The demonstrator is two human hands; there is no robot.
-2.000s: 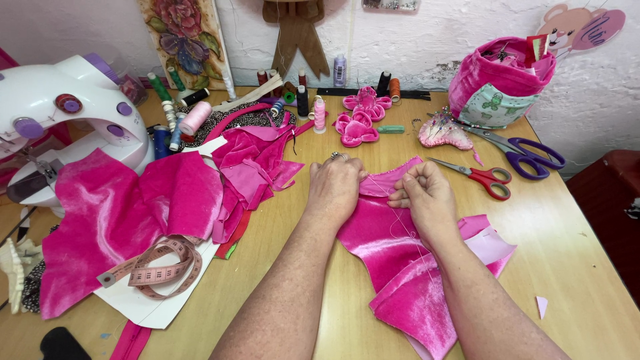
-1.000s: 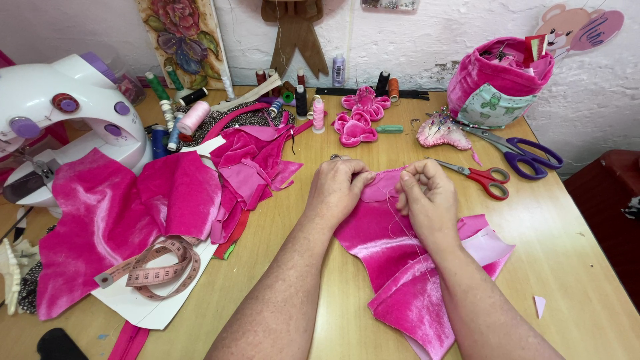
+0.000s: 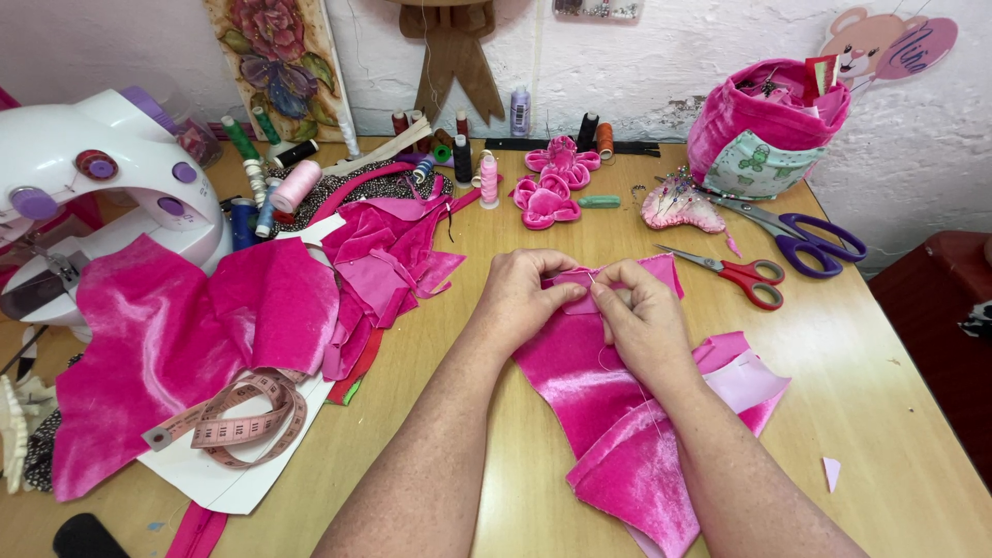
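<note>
A piece of pink velvet fabric [image 3: 573,387] lies on the wooden table beneath my hands. My left hand [image 3: 531,291] pinches its folded top edge between thumb and fingers. Close beside it, my right hand [image 3: 639,314] holds a thin sewing needle [image 3: 593,279] at the same edge. A pale thread [image 3: 649,403] trails from there down over the velvet. A lilac fabric piece [image 3: 748,381] with a pin in it lies on the velvet's right part, partly behind my right forearm.
Red-handled scissors [image 3: 748,277] and purple-handled scissors [image 3: 806,236] lie right of my hands, near a pincushion [image 3: 682,208]. At left are a white sewing machine [image 3: 116,170], more pink velvet [image 3: 155,349] and a tape measure [image 3: 240,426]. Thread spools [image 3: 488,180] stand behind.
My right hand has shifted slightly along the fabric edge, and the needle now shows between its fingertips. My left hand keeps its pinch on the velvet.
</note>
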